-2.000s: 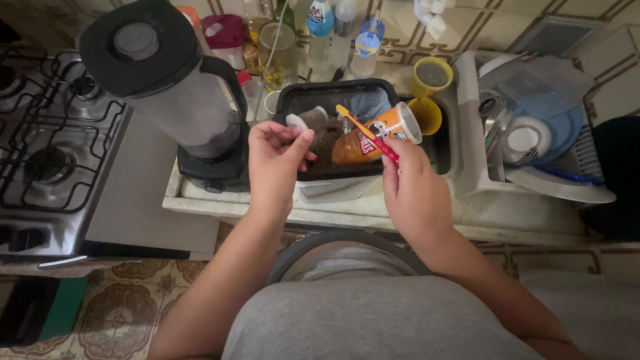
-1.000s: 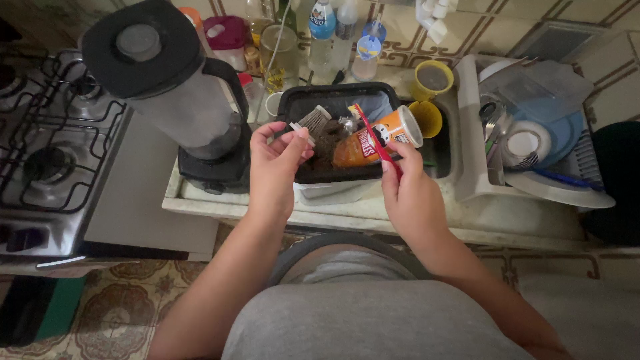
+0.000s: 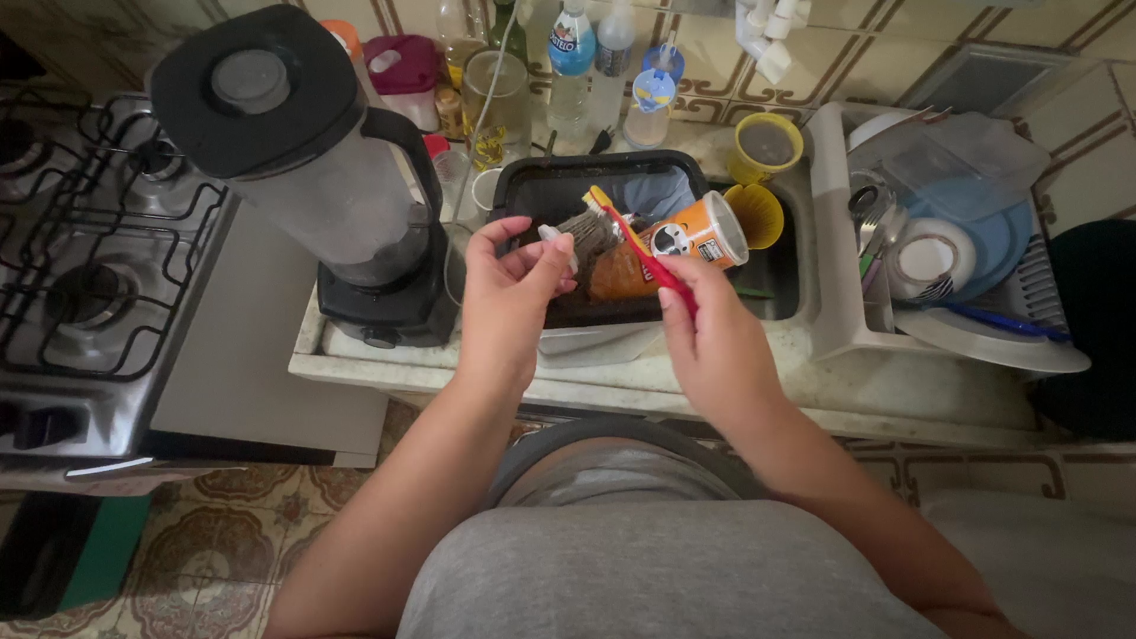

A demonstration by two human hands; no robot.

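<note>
My right hand (image 3: 710, 324) grips a red and yellow toothbrush (image 3: 641, 246), its bristles up and pointing left. Between the thumb and fingers of my left hand (image 3: 515, 284) is the white end of a ribbed, greyish piece (image 3: 587, 232), perhaps a small brush or filter; its exact kind cannot be told. Both are over a black-rimmed bin (image 3: 603, 161) standing at the sink. Inside the bin lie dark wet waste, an orange wrapper (image 3: 617, 273) and an orange snack tub (image 3: 697, 232), tilted to the right, close behind my right hand.
A blender (image 3: 311, 169) stands left of the bin, beside a gas stove (image 3: 80, 293). Bottles (image 3: 570, 62) and a glass mug (image 3: 495, 98) line the tiled wall. Yellow cups (image 3: 768, 146) are at the sink's back. A white dish rack (image 3: 839, 302) with plates stands at the right.
The toothbrush has changed its tilt between the frames while staying in my right hand. The ribbed piece in my left hand has turned slightly. The bin and its surroundings look the same.
</note>
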